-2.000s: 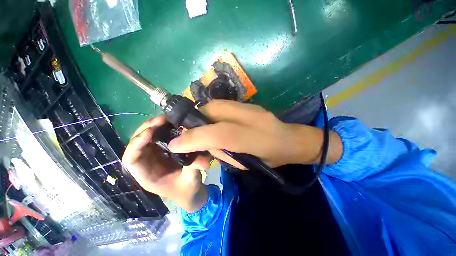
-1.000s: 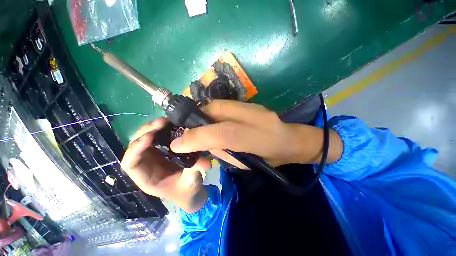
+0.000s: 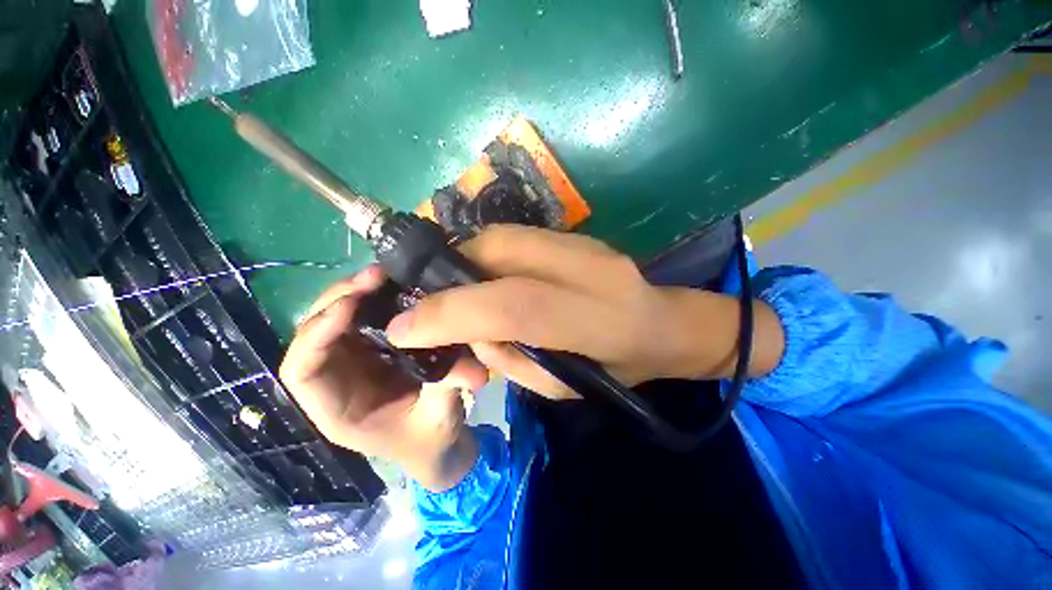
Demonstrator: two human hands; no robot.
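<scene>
My left hand [image 3: 375, 392] is at the centre left and holds a small black device housing [image 3: 429, 355], its open side partly covered by fingers. My right hand [image 3: 565, 302] grips the black handle of a soldering iron [image 3: 302, 173]. Its metal barrel points up and left, its tip over the mat near a plastic bag, away from the housing. My right fingertips reach over the housing. A thin solder wire [image 3: 196, 280] runs from the left edge to near my left fingertips; its end is hard to tell.
An orange block with dark lumpy material [image 3: 551, 173] lies on the green mat [image 3: 738, 150] beyond my right hand. A black parts tray [image 3: 190, 311], clear plastic trays [image 3: 248, 536] and the bag [image 3: 237, 46] are left. A white piece [image 3: 445, 15] and slim metal tool [image 3: 674, 40] lie at top.
The whole view has shifted very slightly. My right fingers have moved a little over the housing; both hands and the iron otherwise keep nearly the same pose.
</scene>
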